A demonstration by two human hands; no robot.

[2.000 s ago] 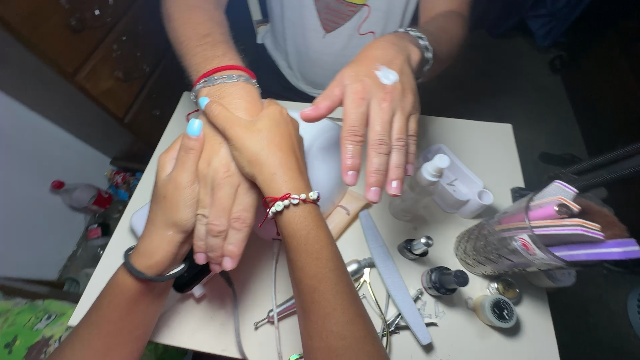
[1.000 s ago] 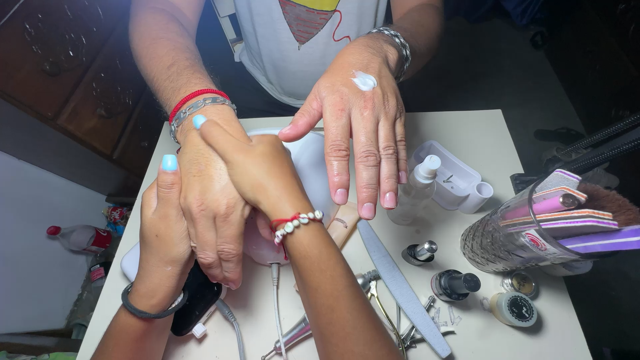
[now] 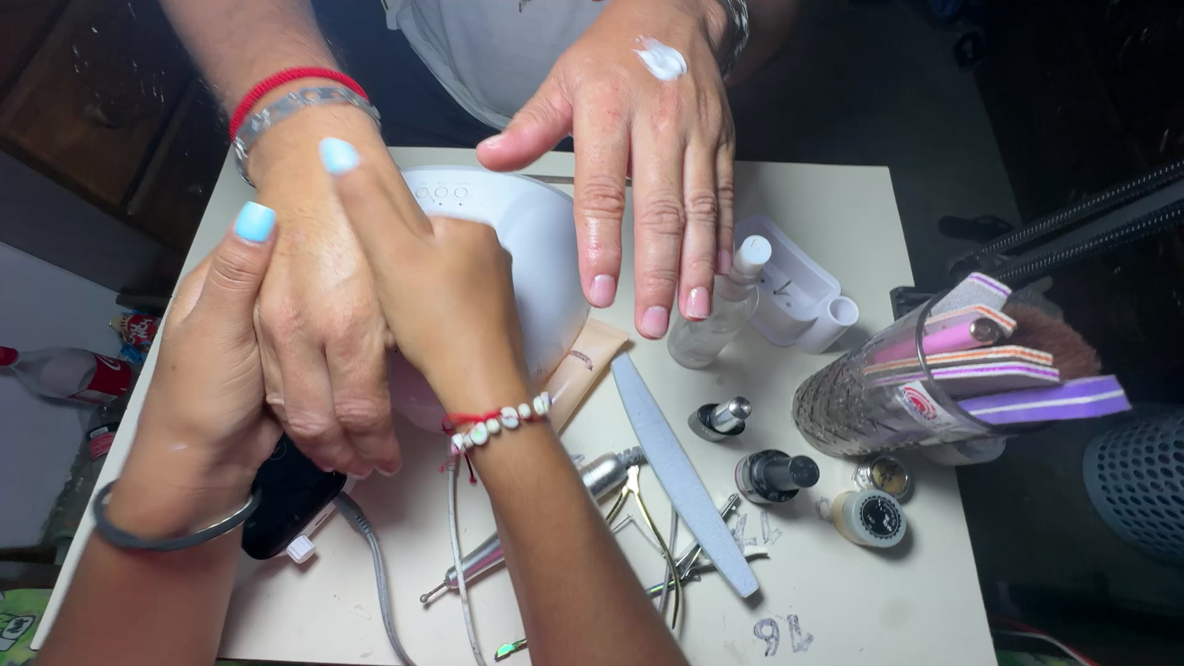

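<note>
Both my hands clasp the other person's hand [image 3: 319, 268], which wears a red cord and a metal bracelet. My left hand [image 3: 208, 342] holds its outer side, blue-nailed thumb along the back. My right hand [image 3: 435, 287] lies across its back, thumb near the wrist; its fingers are partly hidden. The person's other hand [image 3: 652, 157] is spread palm down, with white cream [image 3: 661, 59] on its back. Beneath the hands are a white nail lamp [image 3: 541, 259] and a peach tube [image 3: 592, 361].
On the white table [image 3: 860, 610] lie a grey nail file [image 3: 684, 476], an electric nail drill [image 3: 481, 555], cuticle nippers [image 3: 647, 509], small bottles [image 3: 777, 476] and a clear spray bottle [image 3: 712, 324]. A holder [image 3: 842, 398] with files and a brush stands right. A cable [image 3: 379, 573] runs at the front.
My right thumb has shifted over the back of the held hand, and both my hands still clasp it. The view has moved closer to the hands.
</note>
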